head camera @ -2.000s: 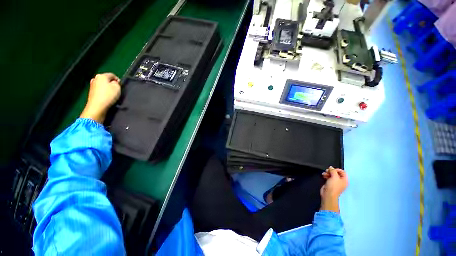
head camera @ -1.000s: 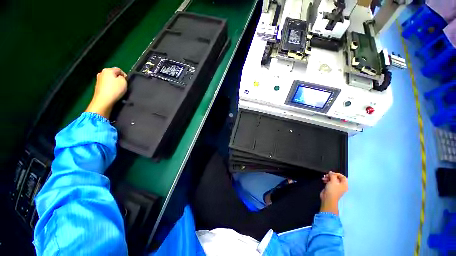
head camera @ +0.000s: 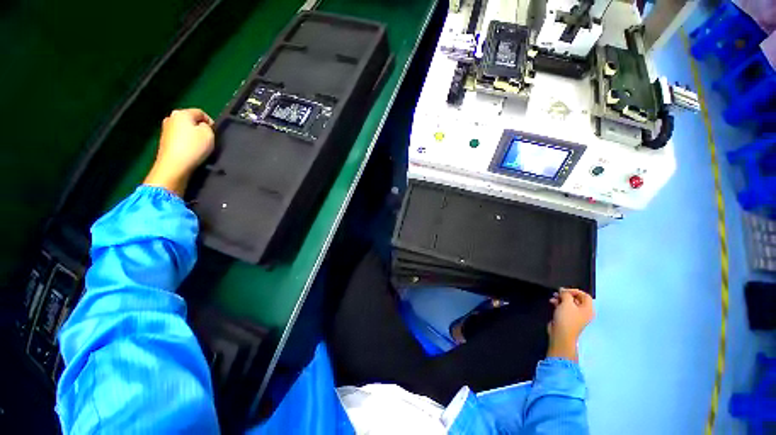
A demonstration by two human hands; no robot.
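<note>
A stack of black foam trays [head camera: 264,183] lies on the green bench at the left. One module [head camera: 288,113], black with silvery detail, lies in a middle pocket of the top tray. My left hand [head camera: 185,140] rests at the stack's left edge with curled fingers; whether it grips the tray is hidden. A second stack of empty black trays [head camera: 493,234] lies over my lap against the machine front. My right hand [head camera: 571,313] is at its near right corner, thumb and fingertips together; I cannot tell if they pinch the tray edge.
The white machine [head camera: 459,161] with a lit touchscreen [head camera: 536,159] stands in front. A fixture on it holds a black module [head camera: 505,53]. More modules [head camera: 53,310] lie at the lower left beside my sleeve. Blue stools [head camera: 749,110] and part of a person in pink [head camera: 760,12] are at the right.
The view has shifted slightly, so the machine appears farther right. Both hands stay at their tray stacks, and the module stays in its pocket.
</note>
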